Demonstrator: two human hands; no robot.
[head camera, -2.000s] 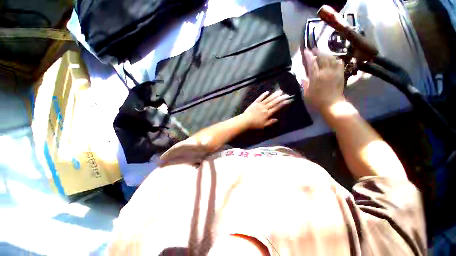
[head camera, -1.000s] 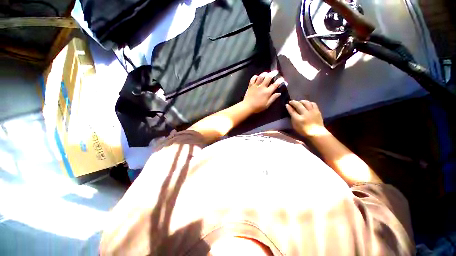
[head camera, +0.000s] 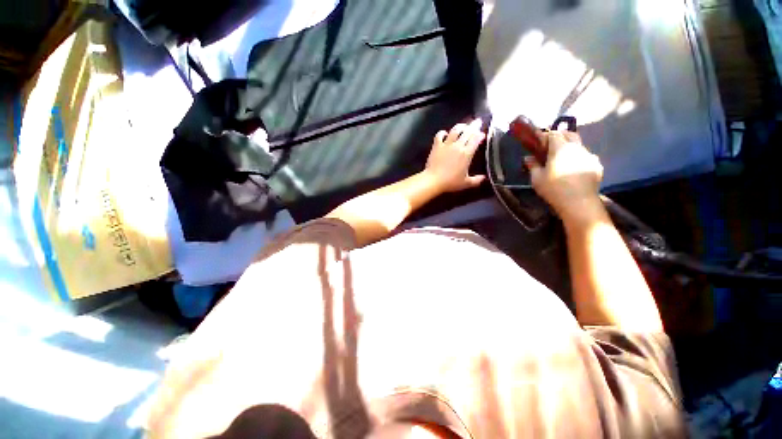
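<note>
A black garment panel (head camera: 369, 94) lies flat on the white-covered table, with a dark ridge across it and a dark folded edge (head camera: 463, 60) along its right side. My left hand (head camera: 454, 159) rests on the panel near that edge, fingers apart. My right hand (head camera: 568, 171) is shut on the red-brown handle of the steam iron (head camera: 513, 176). The iron stands at the panel's lower right edge, by my left fingertips. Its underside contact is hidden.
A black cloth bundle (head camera: 219, 167) lies at the panel's left end. A cardboard carton (head camera: 94, 197) stands left of the table (head camera: 634, 94). More black cloth (head camera: 189, 17) is at the upper left. The iron's black hose (head camera: 660, 249) runs off right.
My right hand has gone from the panel's edge to the iron's handle. The iron has come down and left to the folded edge. My left hand stays on the panel.
</note>
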